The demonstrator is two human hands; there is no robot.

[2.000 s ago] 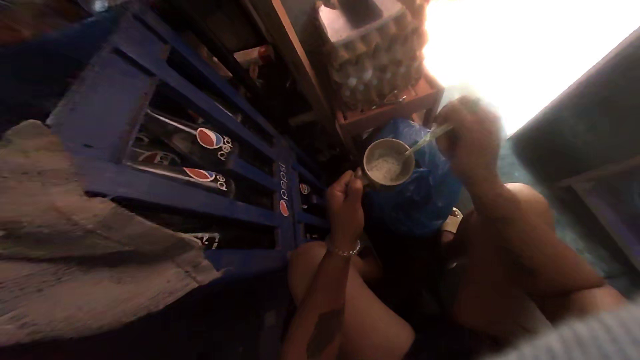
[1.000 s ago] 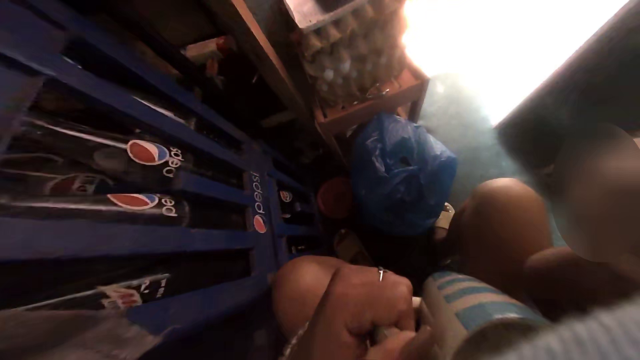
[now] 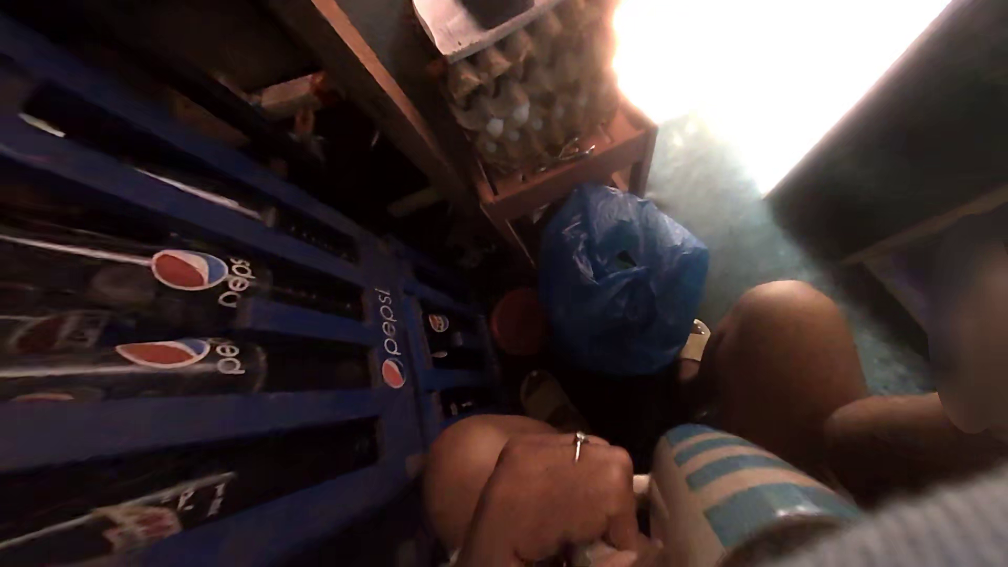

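My left hand (image 3: pixel 551 492), with a ring on one finger, is closed around the handle of a pale mug (image 3: pixel 701 488) with blue-green stripes. The mug is tilted on its side, very near the camera at the bottom, and its inside is hidden. Part of my right arm (image 3: pixel 890 421) shows at the right, beside my bent knee. A blurred shape (image 3: pixel 972 323) covers the right edge there, and I cannot make out my right hand or whether it holds anything.
Blue Pepsi crates (image 3: pixel 315 421) with bottles (image 3: pixel 189 272) lie along the left. Ahead are a blue plastic bag (image 3: pixel 622 276), a reddish round thing (image 3: pixel 520 319), and stacked egg trays (image 3: pixel 535 102) on a wooden stand (image 3: pixel 567 177). A bright opening (image 3: pixel 772 71) is at the upper right.
My left hand has brought the mug down the view and close to the camera, tilting it. My right hand, earlier at the mug with a spoon or straw, has moved off it.
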